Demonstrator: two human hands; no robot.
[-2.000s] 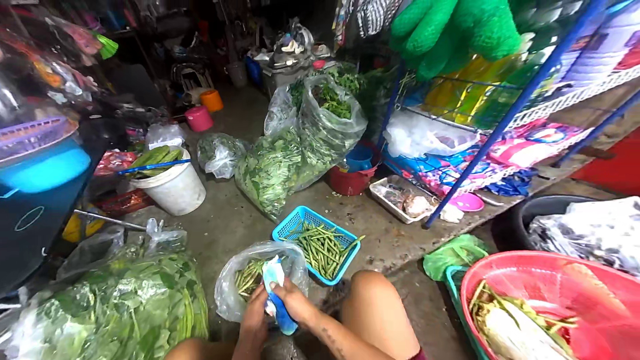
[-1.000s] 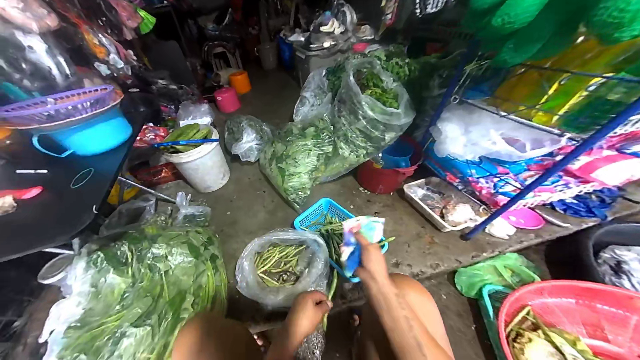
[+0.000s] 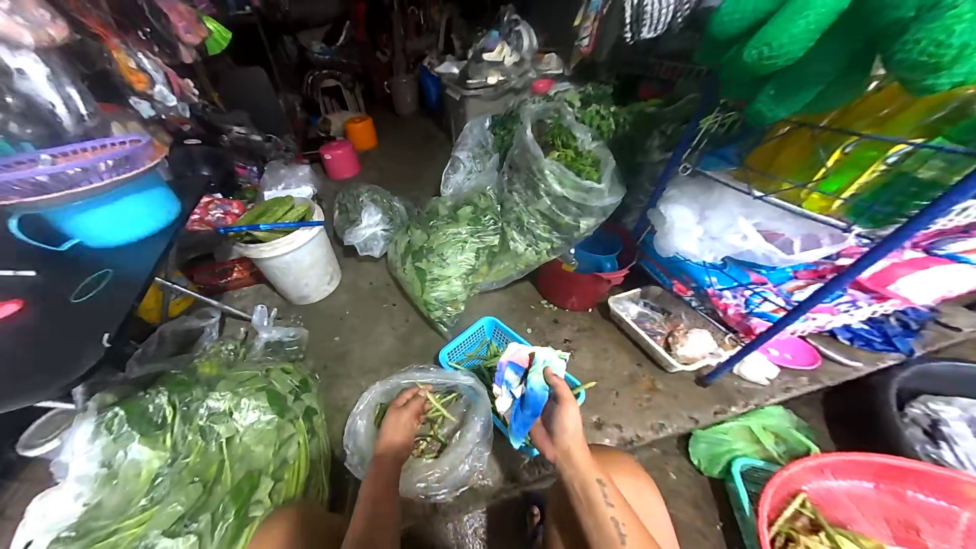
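My left hand (image 3: 404, 423) reaches into a clear plastic bag (image 3: 366, 457) and touches green pods or stems (image 3: 441, 415) lying in it; its fingertips are partly hidden, so its grip cannot be told. To the right, my right hand (image 3: 558, 415) is closed on a crumpled white, pink and blue cloth (image 3: 526, 381). Cloth and hand are over a blue plastic basket (image 3: 465, 343) of long green beans (image 3: 484, 362), covering much of it. The bag and basket stand side by side on the concrete floor.
Bagged leafy greens (image 3: 206, 450) lie at the left, with more bags of greens (image 3: 450, 244) ahead. A white bucket (image 3: 301, 267) holds green pods. At the right are a metal tray (image 3: 656, 347), a blue-framed rack (image 3: 846, 286) and a red basin (image 3: 877, 480).
My hands, together on the cloth over the bag two seconds ago, are apart. My left hand has moved into the bag, and my right holds the cloth over the basket.
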